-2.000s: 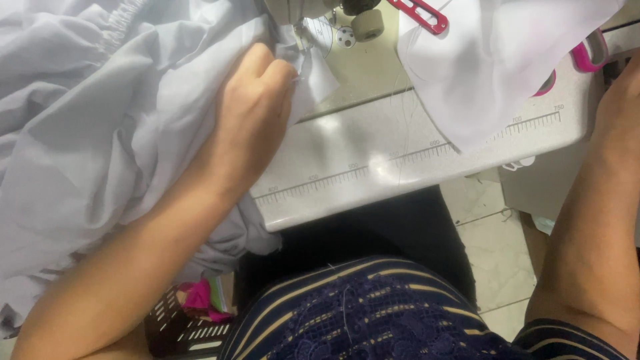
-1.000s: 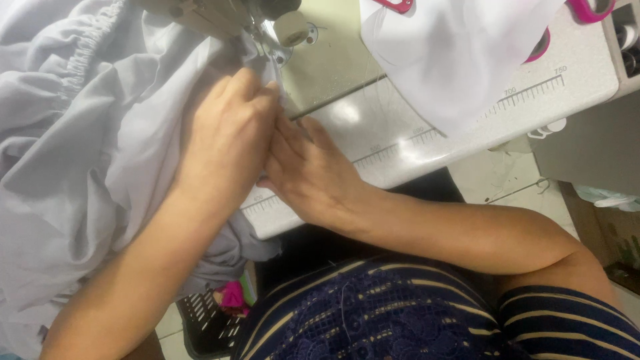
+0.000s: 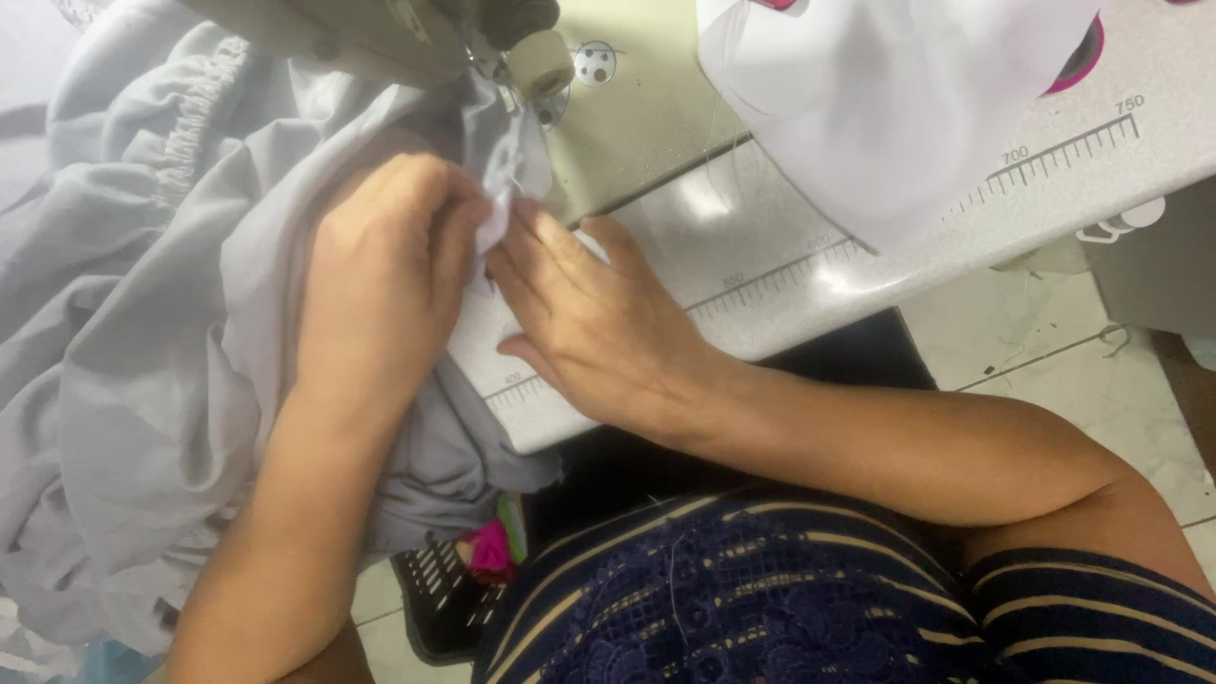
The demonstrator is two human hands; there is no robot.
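Observation:
A large gathered grey fabric (image 3: 142,313) spreads over the left side and hangs past the table edge. My left hand (image 3: 385,256) pinches the narrow edge of this cloth between thumb and fingers, just in front of the sewing machine's head (image 3: 351,33). Close beside it, my right hand (image 3: 594,313) has its fingertips at the same strip of cloth; whether they grip it is hidden. The strip runs up to the presser foot area (image 3: 499,81), where a pale round part (image 3: 540,65) sits at its right.
White fabric (image 3: 874,104) lies on the table (image 3: 817,275), whose front edge bears a printed ruler. A pink-rimmed handle (image 3: 1083,57) shows beside that fabric. Below are a dark plastic basket (image 3: 442,598) holding a pink item (image 3: 491,551), and tiled floor (image 3: 1016,323).
My right hand has come from the far right to beside my left hand at the cloth edge. The view has shifted somewhat.

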